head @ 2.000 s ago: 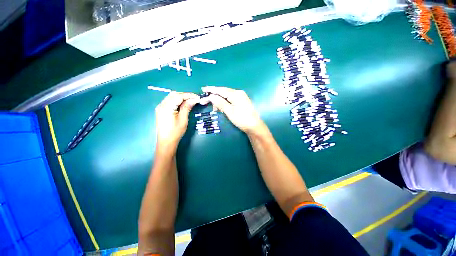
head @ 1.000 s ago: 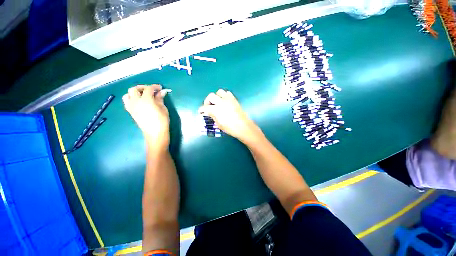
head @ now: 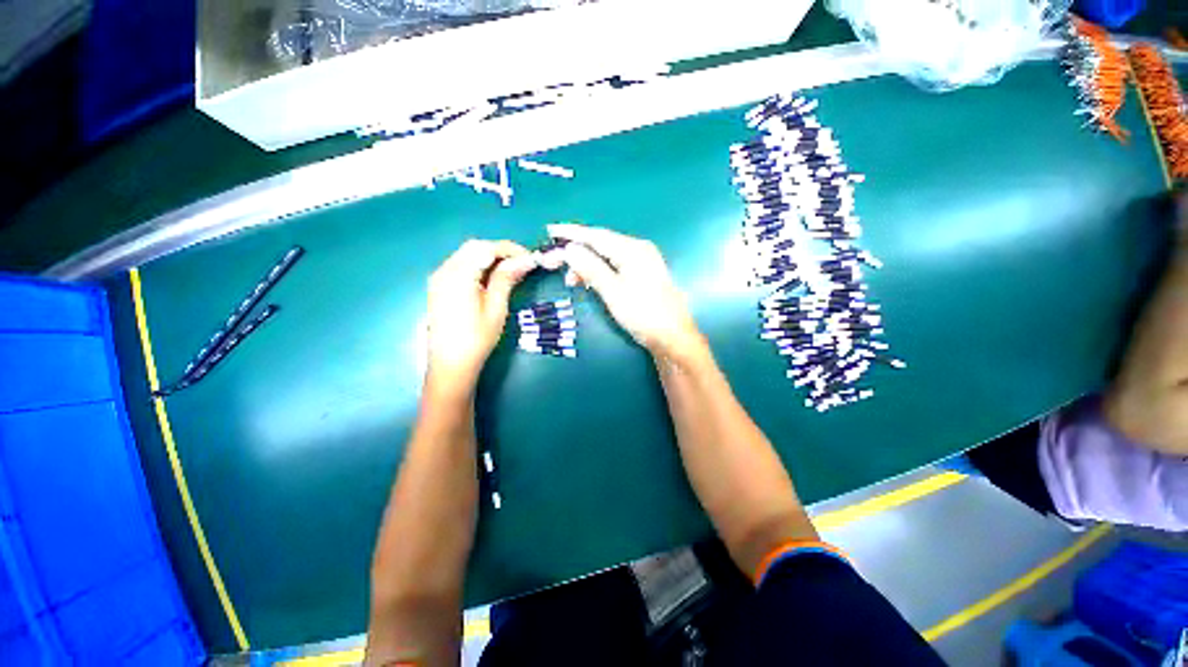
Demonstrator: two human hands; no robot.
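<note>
My left hand [head: 472, 302] and my right hand [head: 633, 289] meet at the fingertips over the green bench. Between them they hold a small dark piece [head: 552, 248], mostly hidden by the fingers. Just below lies a small row of black-and-white units [head: 547, 327]. A large banded pile of the same units [head: 808, 248] lies to the right. White tubes [head: 503, 179] lie loose and crossed near the rail. A small black-and-white piece [head: 491, 480] lies beside my left forearm.
Two long black rods [head: 241, 319] lie at left, near a yellow line. A blue tote [head: 91, 482] stands at the left end. A pale carton [head: 495, 76] and a clear bag [head: 951, 39] are at the far edge. Orange-and-white parts [head: 1101, 78] and another person's arm [head: 1153, 352] are at right.
My left hand has come back from the left to meet my right hand, which has moved up off the small row. The loose white tube near my left hand no longer shows.
</note>
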